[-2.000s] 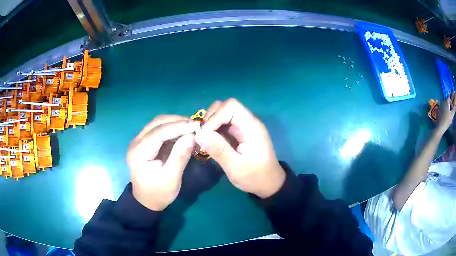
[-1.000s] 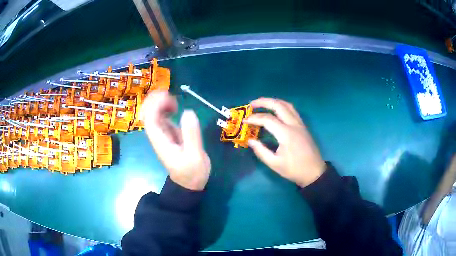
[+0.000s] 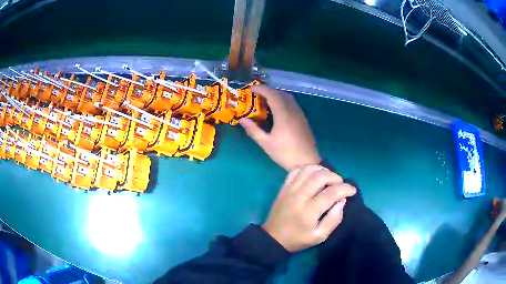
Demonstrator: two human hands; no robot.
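Note:
My right hand (image 3: 286, 127) reaches up and left, with thumb and fingers around an orange housing (image 3: 256, 108) at the right end of the back row. A white lead (image 3: 213, 75) slants up and left near that end. The housing touches the one beside it. My left hand (image 3: 308, 205) lies over my right wrist and sleeve, fingers curled; whether it holds anything is hidden. Three slanting rows of orange housings (image 3: 138, 133) stand on the green bench at left, their white leads pointing up and left.
A metal rail (image 3: 355, 102) edges the bench, with an upright post (image 3: 244, 39) behind the back row. A blue tray (image 3: 459, 161) of small white parts lies at right, with pale dots beside it. Another person's arm (image 3: 480, 249) shows at lower right. White cables hang at upper right.
The view has swung left. My right hand has carried the orange housing with its lead to the end of the back row. My left hand has moved from beside the rows to my right wrist.

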